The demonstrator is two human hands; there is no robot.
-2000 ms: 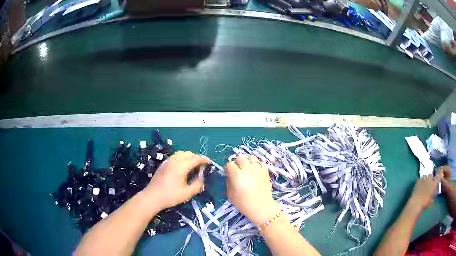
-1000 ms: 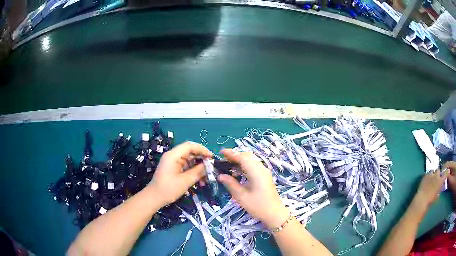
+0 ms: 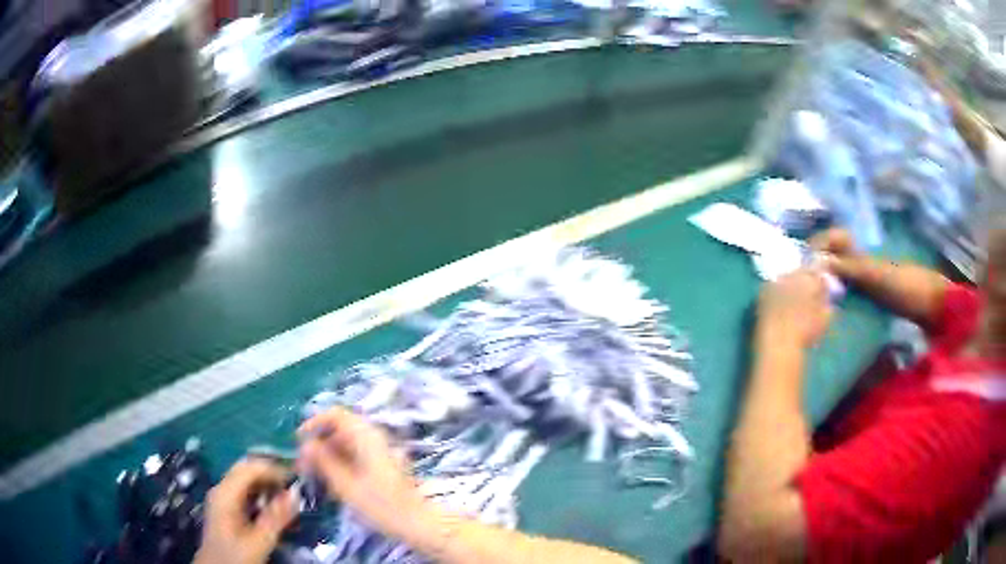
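My left hand [image 3: 245,513] and my right hand [image 3: 359,463] are close together at the lower left, blurred by motion. Their fingertips hold a small dark bundle between them, which looks like a black cable with something pale at it; the detail is blurred. The black cable pile [image 3: 160,501] lies left of my left hand, cut off by the lower edge. The heap of pale wrist straps [image 3: 552,353] lies right of and beyond my right hand on the green worktop [image 3: 706,331].
A neighbour in a red shirt [image 3: 899,485] sits at the right, both hands on small white papers [image 3: 745,234]. A pale edge strip [image 3: 386,303] divides worktop and dark green belt [image 3: 364,187]. A brown carton [image 3: 127,110] and blurred dark and blue pieces [image 3: 364,28] stand beyond. Pale blue items [image 3: 871,132] are piled upper right.
The view has swung right and tilted, so my hands and the piles show lower left and more of the neighbour shows. My hands stay together at the small bundle.
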